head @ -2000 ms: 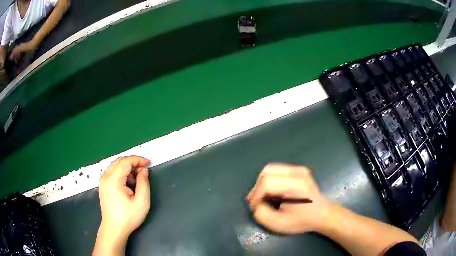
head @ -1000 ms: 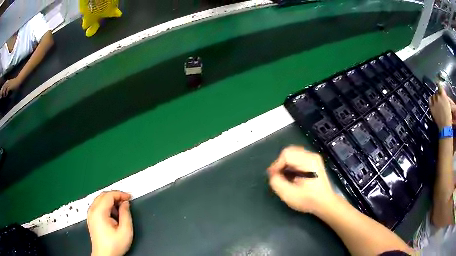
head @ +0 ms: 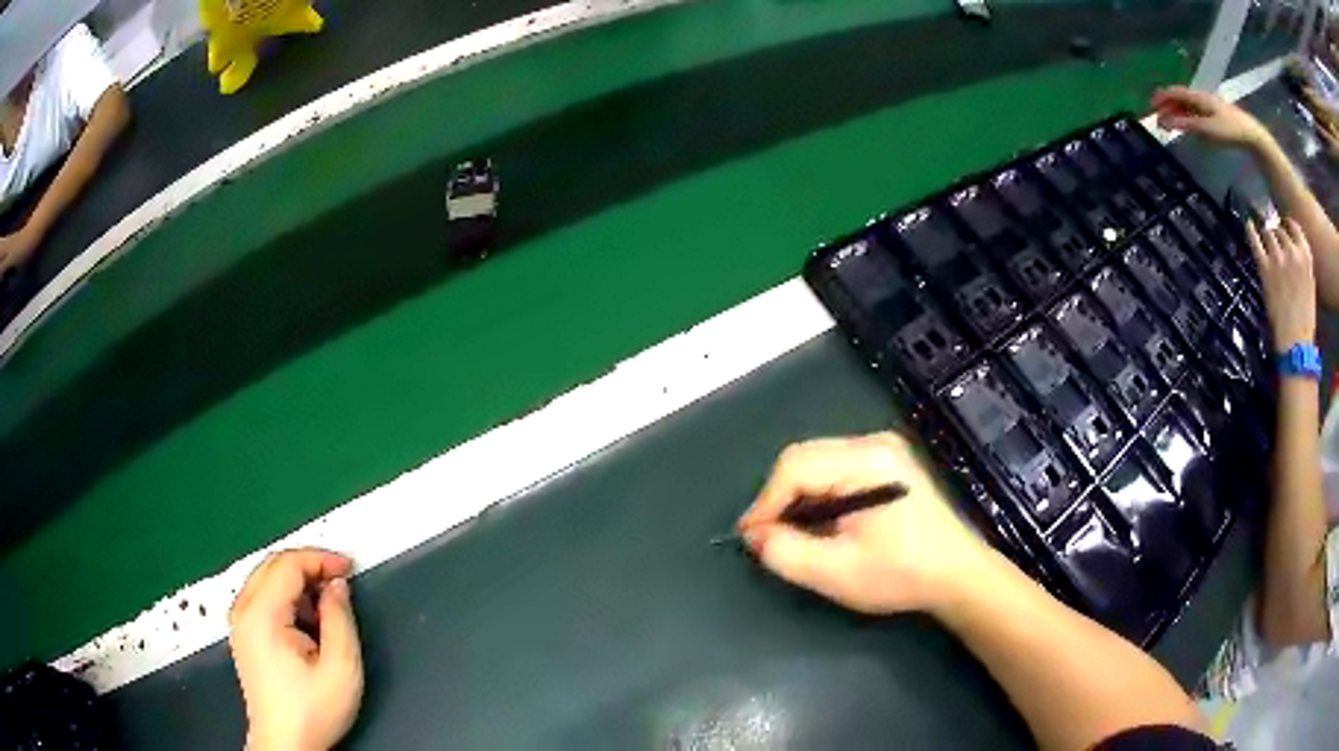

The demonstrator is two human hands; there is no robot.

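Observation:
My right hand (head: 852, 528) is closed around thin dark tweezers (head: 844, 505), over the dark green mat (head: 543, 616). Their thin tip shows to the left of the fingertips. My left hand (head: 301, 646) is at the lower left by the white rail, fingers curled and thumb near the index finger; whether it pinches something small cannot be told. A large glossy black tray (head: 1087, 367) lies at the right with dark phone housings in its pockets.
A green belt (head: 588, 279) runs behind the white rail (head: 588, 411), carrying a part-built phone (head: 472, 206). A black tray edge (head: 52, 712) is at lower left. Another person's hands (head: 1285, 264) are at the right tray's far side. An arm (head: 74, 176) and yellow toy (head: 253, 33) are upper left.
The part-built phone and the tray have shifted left in view. My right hand is slightly further left, with the tweezers tip now visible. Another person's hands have come to the tray at right.

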